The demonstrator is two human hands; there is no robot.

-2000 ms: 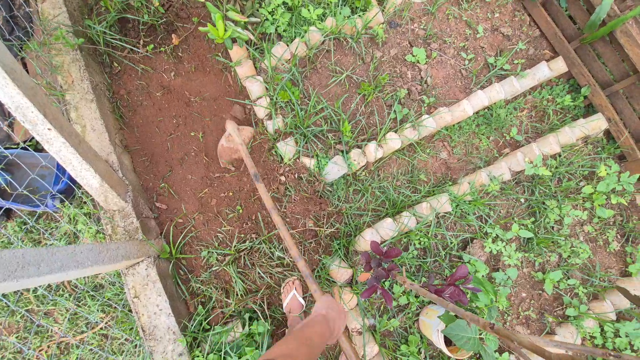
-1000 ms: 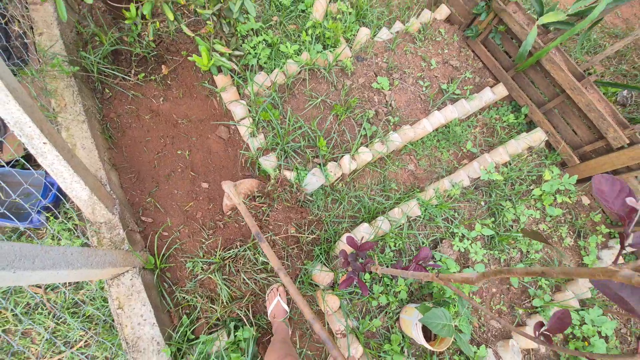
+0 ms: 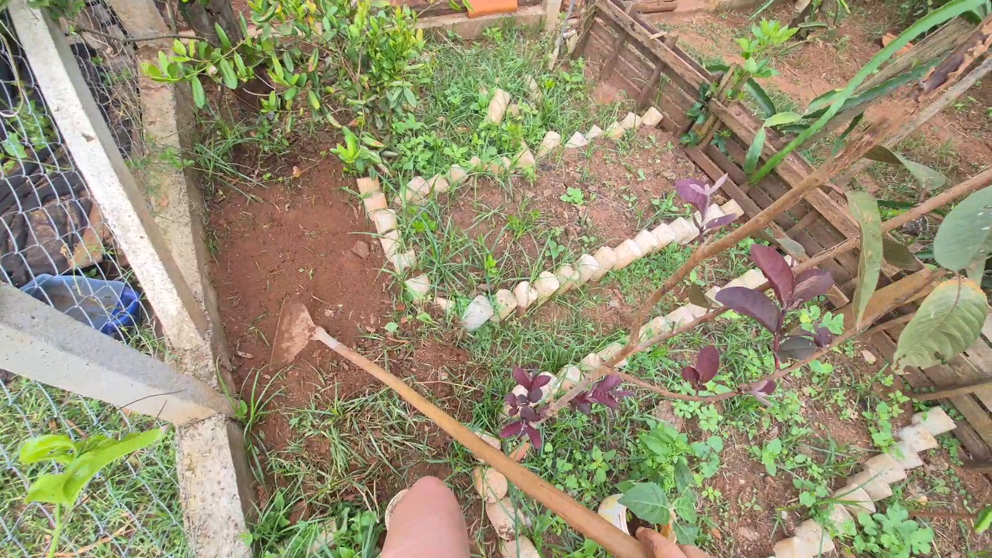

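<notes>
A long-handled hoe slants across the head view, its soil-coated metal blade [image 3: 293,333] resting on bare reddish soil [image 3: 310,248] near the concrete curb. The wooden handle [image 3: 473,442] runs down to the bottom edge. There, what looks like my right hand [image 3: 673,545] is beside the handle's underside, mostly cut off by the frame; its grip seems to be around the wood. My left hand is out of view. Grass [image 3: 349,442] grows between the blade and my bare knee [image 3: 428,515].
A concrete curb [image 3: 221,480], sloping posts and wire mesh [image 3: 101,473] stand at left. Pale edging pieces [image 3: 589,267] border the beds. A purple-leaved branch [image 3: 763,287] crosses at right, before wooden slatted panels [image 3: 814,186]. A pale container [image 3: 614,511] sits near the handle.
The hoe blade has moved left, away from the pale edging and toward the concrete curb. The hand on the handle two seconds ago was lower centre. The view has tilted upward.
</notes>
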